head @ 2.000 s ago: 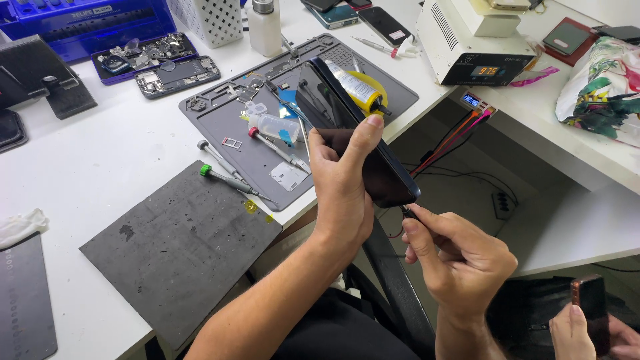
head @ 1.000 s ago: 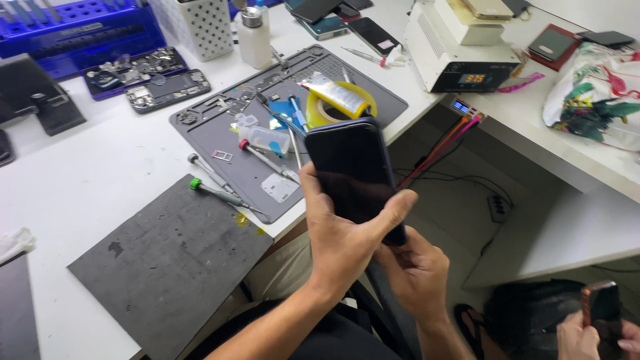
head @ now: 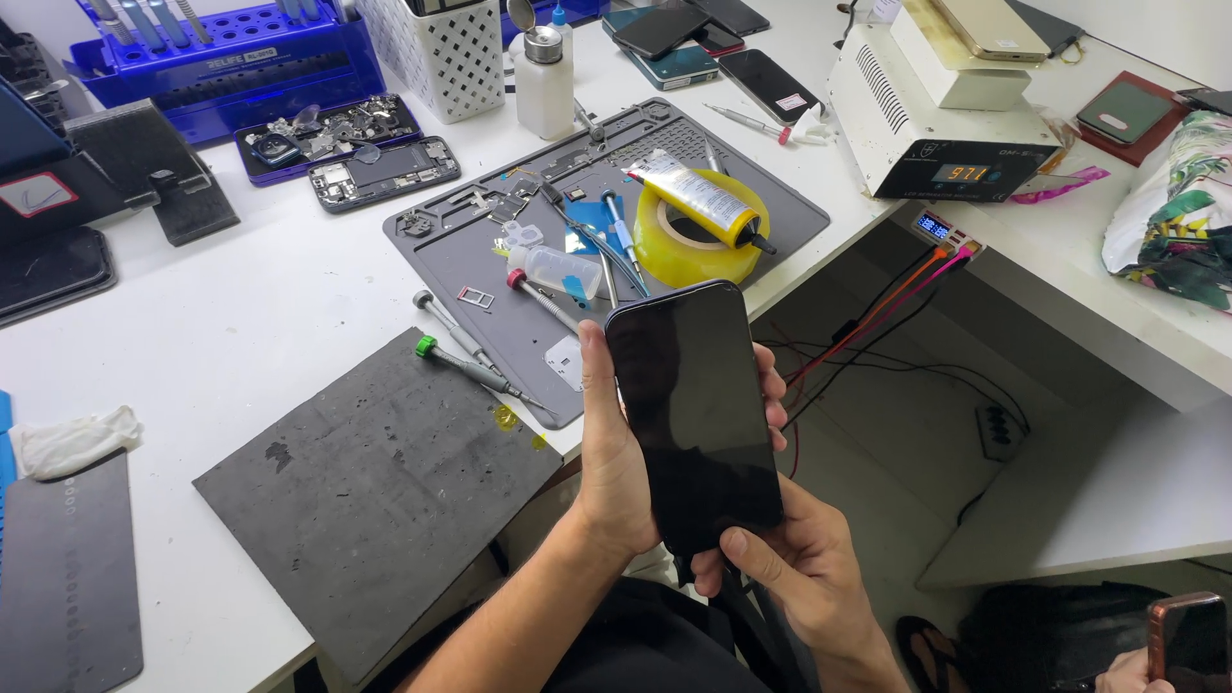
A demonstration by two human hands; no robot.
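Observation:
A smartphone [head: 695, 414] with a dark screen is held upright over the front edge of the bench, its screen facing me. My left hand [head: 616, 462] grips it, thumb along the left edge and fingertips showing at the right edge. At the lower right corner is my right hand [head: 794, 568], its thumb at the bottom edge and its fingers beneath. Something small and dark, perhaps a plug, shows by those fingers under the phone. Beyond the phone, a roll of yellow tape [head: 664, 241] lies on the grey repair mat [head: 789, 217] with a glue tube [head: 693, 197] on it.
Screwdrivers [head: 467, 368] lie by a dark rubber mat [head: 385, 500]. Opened phone parts [head: 385, 173], a dispenser bottle [head: 544, 87] and a white separator machine [head: 934, 125] stand farther back. Cables hang from a USB charger [head: 938, 231]. At the lower right, another person's hand [head: 1131, 674] holds a phone.
The phone, tilted two seconds ago, now faces me more squarely. My right hand, which pinched a small dark piece below the phone's end, has come up against its lower edge.

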